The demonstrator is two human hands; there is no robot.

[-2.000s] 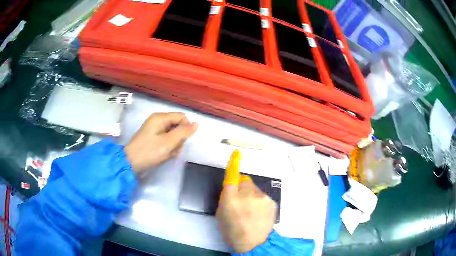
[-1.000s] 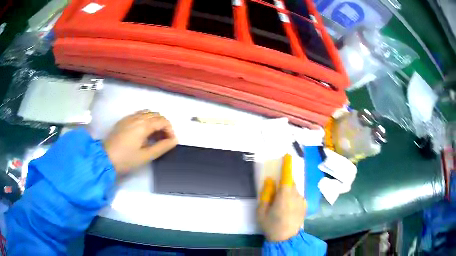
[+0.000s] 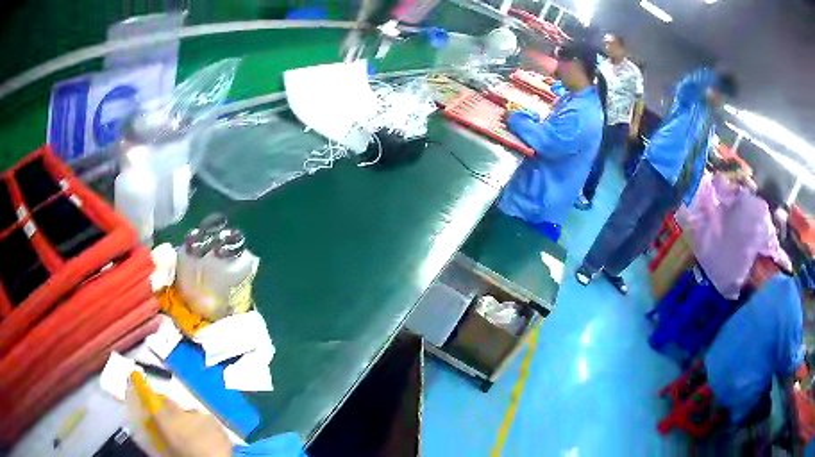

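Observation:
My right hand (image 3: 183, 428), with yellow finger cots, is low at the left, cut off by the bottom edge and blurred. Its fingers lie over the white mat (image 3: 45, 437); whether they grip anything is unclear. A corner of a dark phone (image 3: 112, 446) with a small printed tab shows beside it at the bottom edge. My left hand is out of the picture. A thin tan stick (image 3: 69, 428) and a short black tool (image 3: 154, 368) lie nearby. A blue card (image 3: 210, 384) is right of the hand, with white wipes (image 3: 241, 348) at its upper end.
Stacked red trays (image 3: 76, 312) holding dark phones stand at the left. Clear bottles (image 3: 214, 272) with metal caps and white bottles (image 3: 137, 192) stand beside them. Plastic bags and a white sheet (image 3: 331, 98) lie farther back on the green bench (image 3: 331, 259). Several people are at the right.
The view has swung right and up, showing the aisle and people. My left hand and most of the phone have left the picture. My right hand now appears at the lower left.

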